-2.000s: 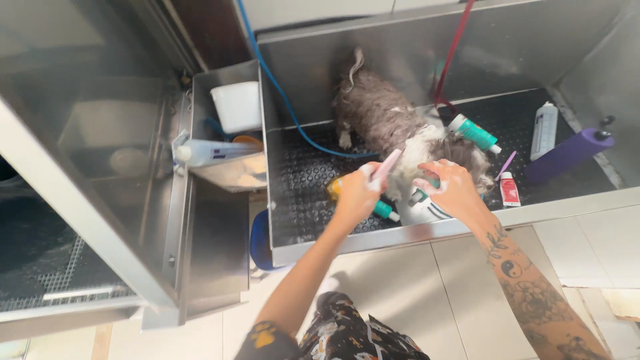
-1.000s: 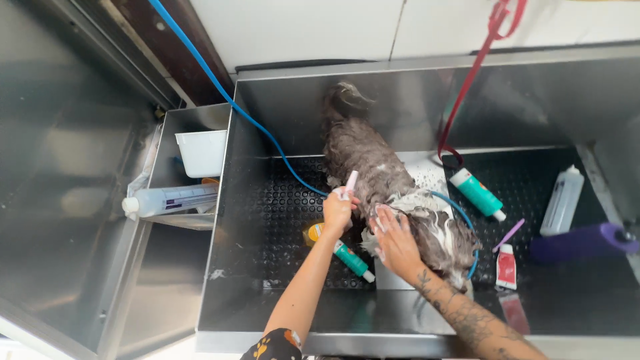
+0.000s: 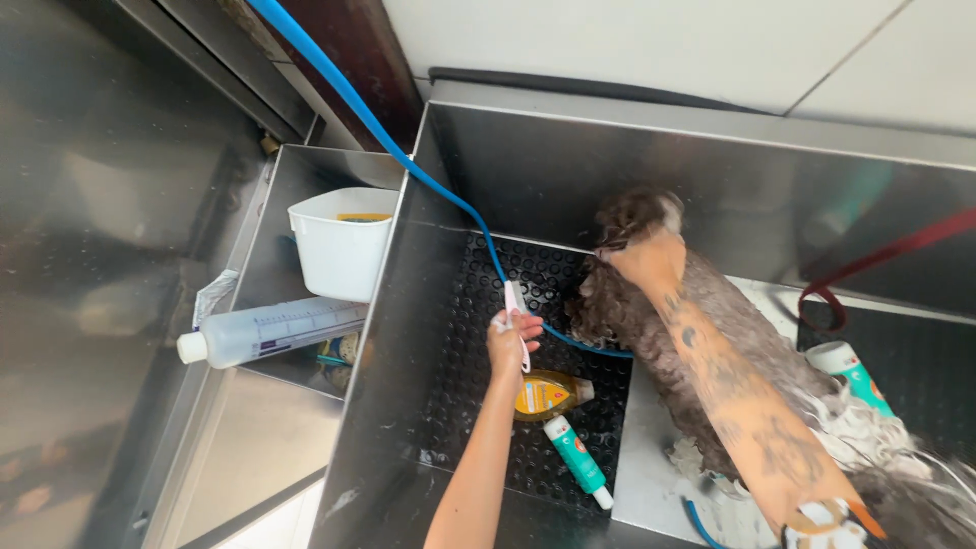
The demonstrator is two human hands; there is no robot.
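Observation:
A wet dog (image 3: 724, 305) with grey-brown fur and whitish lather toward its front stands in a stainless steel tub (image 3: 648, 145). My tattooed right hand (image 3: 648, 259) grips the fur at its rump, by the tail (image 3: 640, 210). Over the black rubber mat (image 3: 473, 358), my left hand (image 3: 512, 343) holds a pink-and-white brush (image 3: 515, 297), bristles facing right. Just below that hand lies an amber shampoo bottle (image 3: 545, 396), and beneath it a teal-and-white tube (image 3: 579, 461). The dog's head is blurred at the lower right.
A blue hose (image 3: 358, 107) crosses the tub's left wall and runs behind the dog. The side compartment holds a white plastic bin (image 3: 343, 252) and a clear bottle (image 3: 267, 332). A red leash (image 3: 884, 255) hangs at right, above another teal tube (image 3: 854, 374).
My right hand has moved from the lathered front of the dog to its rump. My left hand, with the brush, is now away from the dog's side. The view has shifted left and closer.

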